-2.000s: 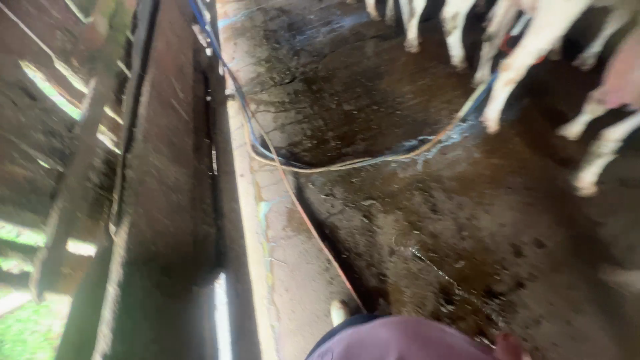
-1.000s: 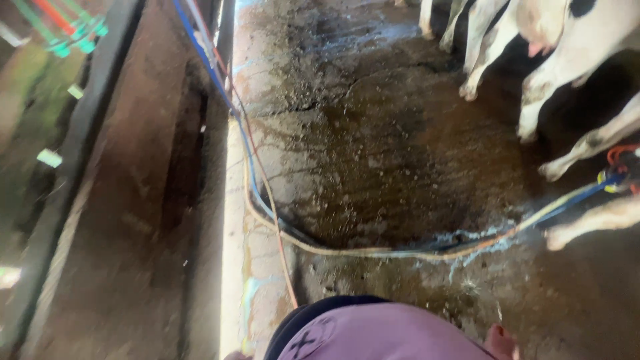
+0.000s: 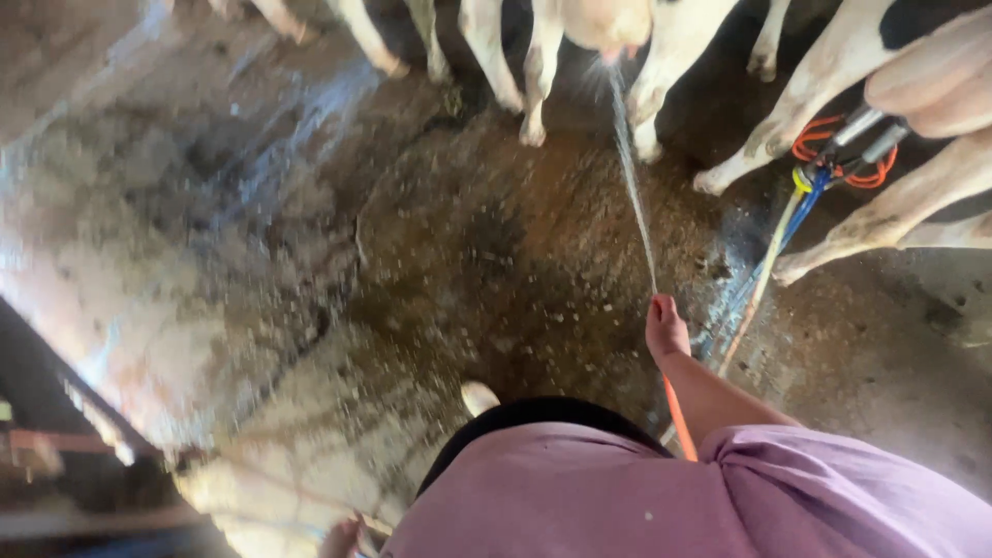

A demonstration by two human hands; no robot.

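Note:
My right hand (image 3: 668, 327), at the end of a stretched arm, is closed around an orange hose (image 3: 677, 415). A jet of water (image 3: 632, 167) shoots from the hose end up to the pink teats of a cow's udder (image 3: 608, 27). At the bottom left my left hand (image 3: 341, 539) shows only in part and blurred, beside a thin hose; whether it grips anything is not clear. To the right, a milking cluster (image 3: 849, 147) with metal teat cups hangs under another cow's udder (image 3: 942, 81), with orange tubes around it.
Several white cow legs (image 3: 651, 93) stand along the top and right. From the cluster, a pale hose (image 3: 763, 279) and blue tubes run down across the wet concrete floor (image 3: 465, 263). A dark, blurred edge (image 3: 93, 403) lies at the lower left.
The view has swung right toward the cows. My right arm now reaches forward with the orange hose, and water sprays onto an udder; no spray showed in the earlier frames.

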